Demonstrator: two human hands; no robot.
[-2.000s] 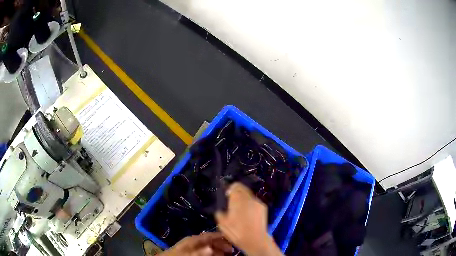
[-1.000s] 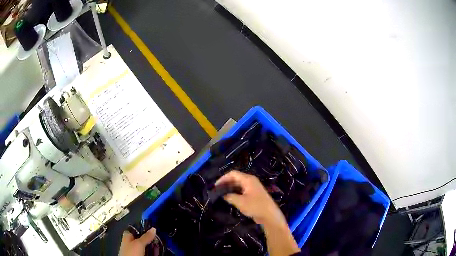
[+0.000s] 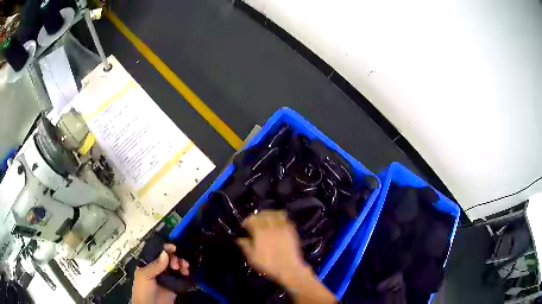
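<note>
A blue turnover crate (image 3: 350, 155) full of black pieces with pale edge lines (image 3: 309, 172) stands in front of me. My right hand (image 3: 274, 246) is over the pieces in its middle, blurred, fingers spread; whether it touches or grips one cannot be seen clearly. My left hand (image 3: 159, 274) is at the crate's near left corner, closed on a bundle of black pieces (image 3: 153, 250). A second blue crate (image 3: 454, 234) stands against the right side of the first and holds plainer black pieces (image 3: 413, 237).
A cream sewing machine (image 3: 44, 205) stands on a worktable at left, with a taped instruction sheet (image 3: 134, 139). Thread cones (image 3: 54, 18) are at top left. A yellow line (image 3: 178, 83) crosses the dark floor. A white wall (image 3: 416, 71) is at right, a metal rack (image 3: 514, 255) at lower right.
My right hand first worked beside my left, then held a dark piece over the crate; now its fingers are spread there. My left hand has moved to the near left corner, gripping black pieces.
</note>
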